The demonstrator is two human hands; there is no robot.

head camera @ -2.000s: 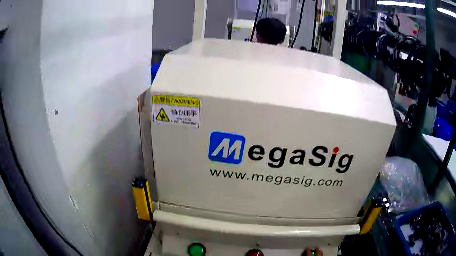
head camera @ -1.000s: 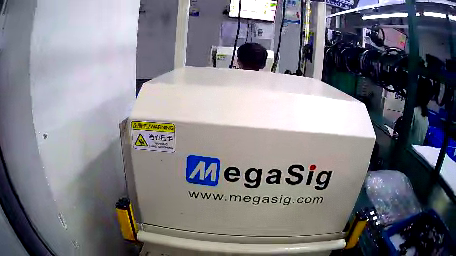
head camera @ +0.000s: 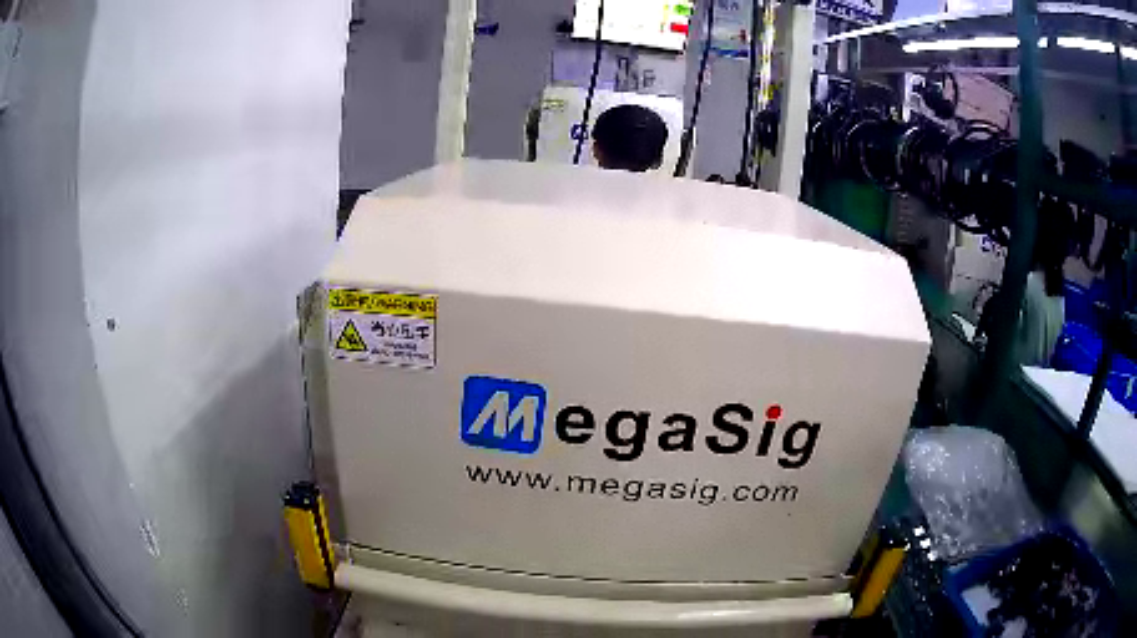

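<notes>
The cream shield box lid [head camera: 623, 299] with blue-and-black MegaSig lettering is closed and fills the middle of the view. A yellow warning label [head camera: 383, 329] is on its upper left front. Yellow-and-black upright bars stand at its front corners, one at the left [head camera: 309, 536] and one at the right [head camera: 879, 573]. The inside of the box is hidden by the lid. The front buttons are below the picture's edge. Neither my left hand nor my right hand is in view.
A white panel [head camera: 206, 312] rises close on the left. At the right are a clear plastic heap [head camera: 970, 486] and a blue tray [head camera: 966, 596] of small black and white parts. A person's head [head camera: 630, 136] shows behind the box. Black headphones [head camera: 885, 147] hang in a row at the back right.
The view has tilted up and turned slightly right since the oldest frame, so the green and red buttons have left the picture. A white lid beyond the person's head now shows larger lettering. My lid stays closed.
</notes>
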